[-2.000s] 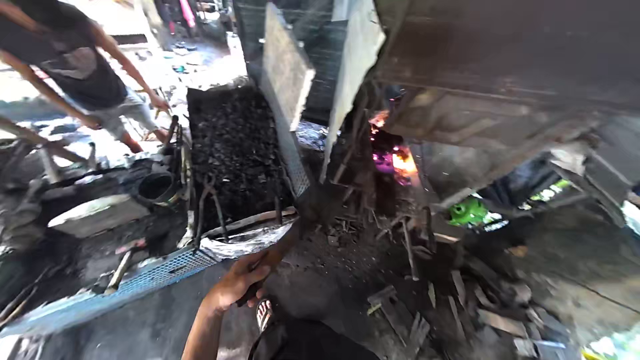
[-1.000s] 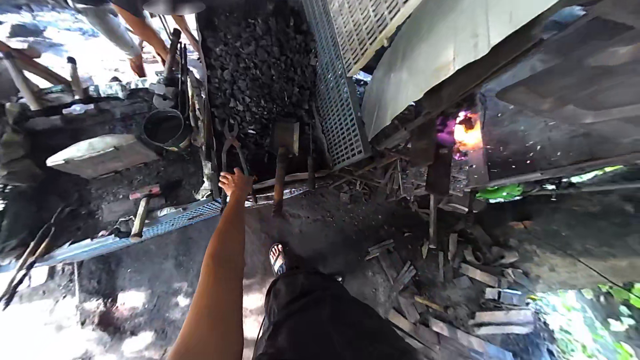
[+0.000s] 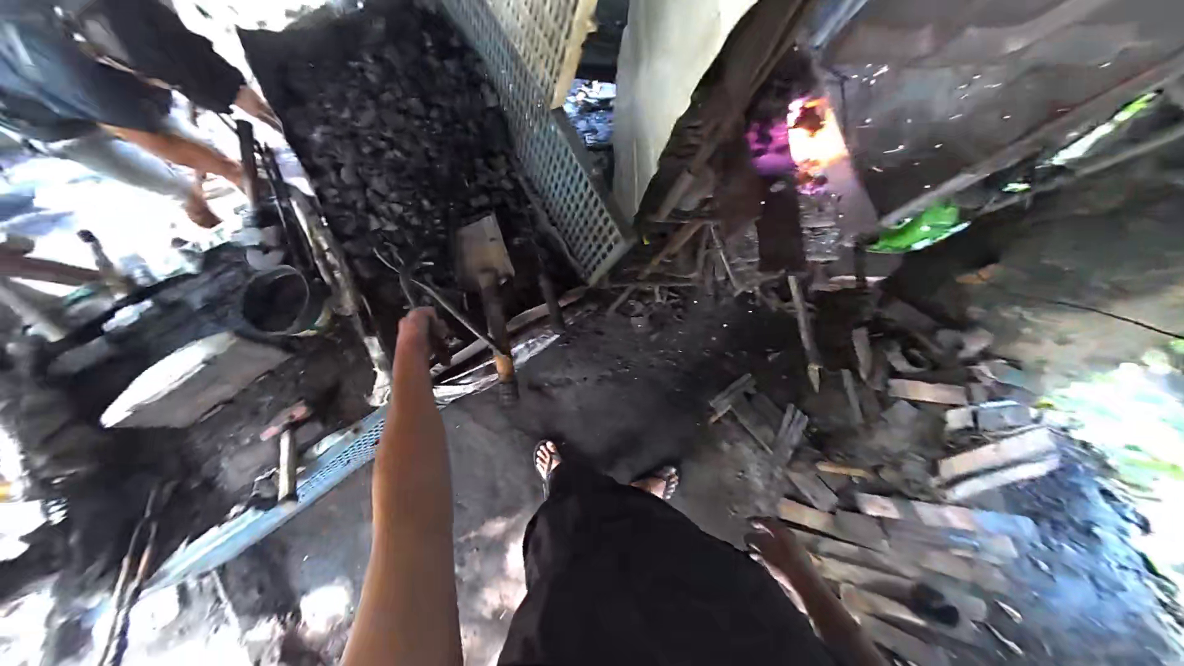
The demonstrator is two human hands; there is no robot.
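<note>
My left hand reaches to the near edge of a bin of charcoal, its fingers at the handles of metal tongs; how firmly they close on them I cannot tell. Just right of it a shovel lies with its blade on the charcoal and its wooden handle over the rim. Low on the right, my right hand hangs beside my dark clothing, above scattered wood; its fingers are blurred and nothing shows in them.
A fire burns at the upper right. Wood pieces litter the ground at right. On the left are a hammer, a black bucket and a pale block. Another person's arm shows at the upper left, beyond the bin.
My right hand has come into view at the lower right. My left hand, lower and nearer me two seconds ago, is now at the tongs by the bin.
</note>
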